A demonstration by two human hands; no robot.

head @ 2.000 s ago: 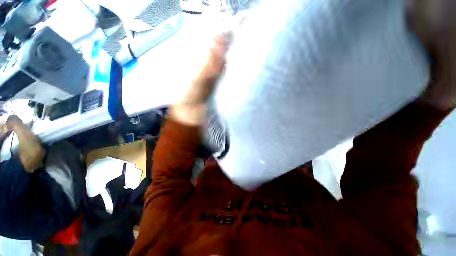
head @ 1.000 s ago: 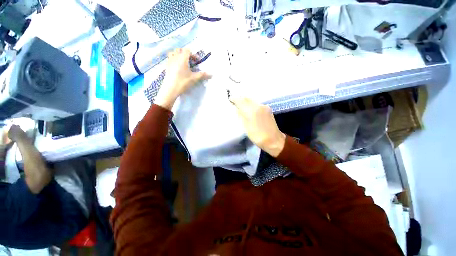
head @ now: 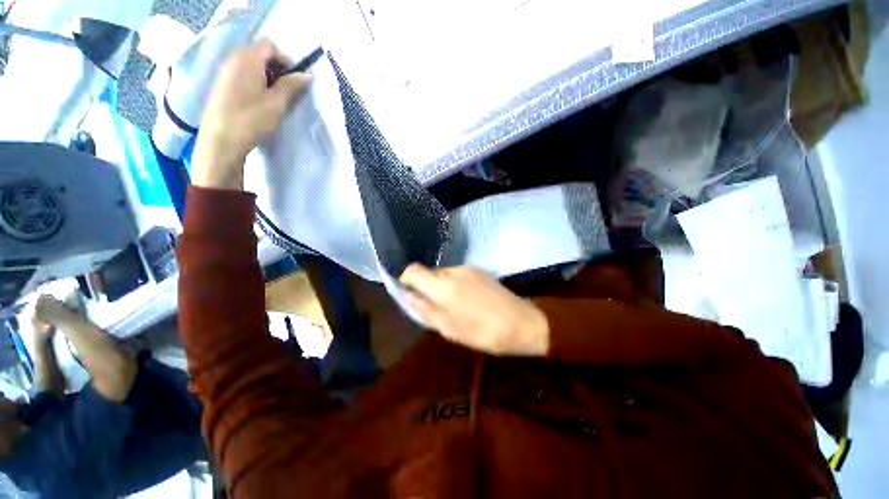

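The garment panel (head: 310, 161) hangs from the table's front edge toward my body, its whitish back facing up. One part is folded over, showing a speckled black-grey face. A narrow dark trim runs along its lower left edge. My left hand (head: 244, 102) grips the panel's upper end on the table; a short dark strip, trim or a slim tool, I cannot tell which, sticks out beside its fingers. My right hand (head: 478, 307) pinches the panel's near edge, close to my chest. Another whitish piece with speckled edges (head: 526, 232) lies near my lap, right of the panel.
The white table's ruler-marked edge (head: 546, 102) runs diagonally. More cut pieces lie at upper left. A grey machine motor box (head: 58, 200) and another person's arms (head: 93, 356) are at left. Clear plastic bags (head: 673, 136) and white papers (head: 751, 263) are below the table at right.
My right hand has moved from the table edge down toward my chest, drawing out the panel's edge. My left hand has moved left and up. The view has shifted; scissors and snips are out of sight.
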